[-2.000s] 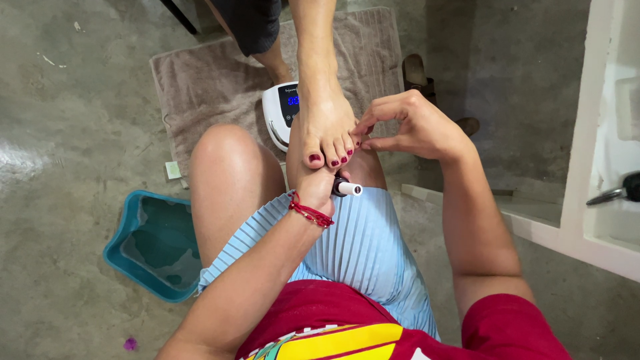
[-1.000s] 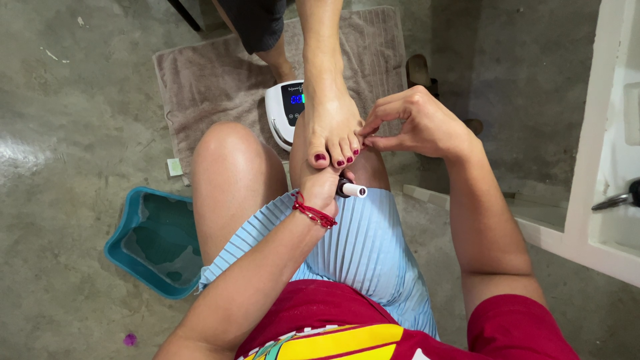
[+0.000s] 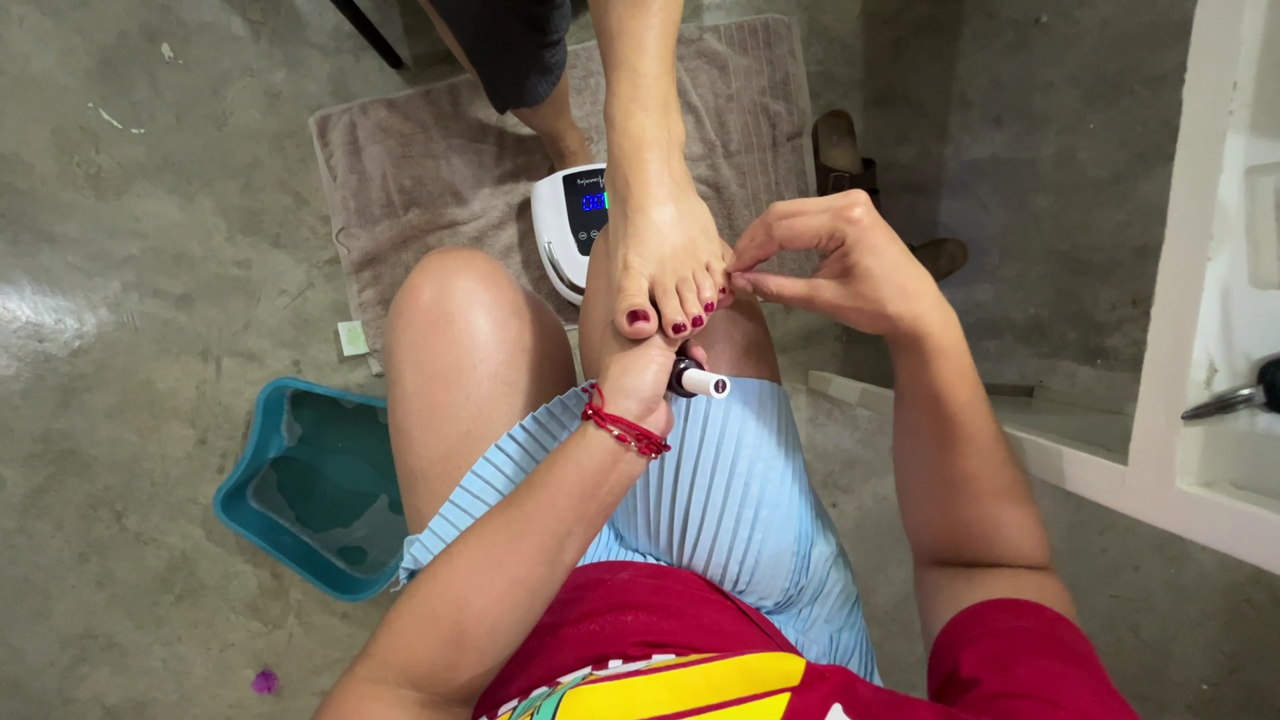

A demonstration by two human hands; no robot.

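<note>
Another person's bare foot [image 3: 660, 230], its toenails dark red, rests over my thigh. Under its toes is my left hand [image 3: 645, 375], with a dark nail polish bottle with a white cap [image 3: 705, 383] held in its curled fingers. A red string bracelet circles that wrist. My right hand [image 3: 840, 260] touches the smallest toe with thumb and forefinger pinched together; whether something thin is between the fingertips cannot be told. Behind the foot stands a white nail lamp [image 3: 560, 235] with a lit display, partly hidden.
A brown towel [image 3: 400, 190] lies on the concrete floor under the lamp and the person's other foot. At the left is a teal basin [image 3: 245, 510] of water. Sandals [image 3: 838, 155] lie beyond my right hand. On the right, a white shelf frame [image 3: 1150, 400] holds a metal-tipped tool [image 3: 1235, 400].
</note>
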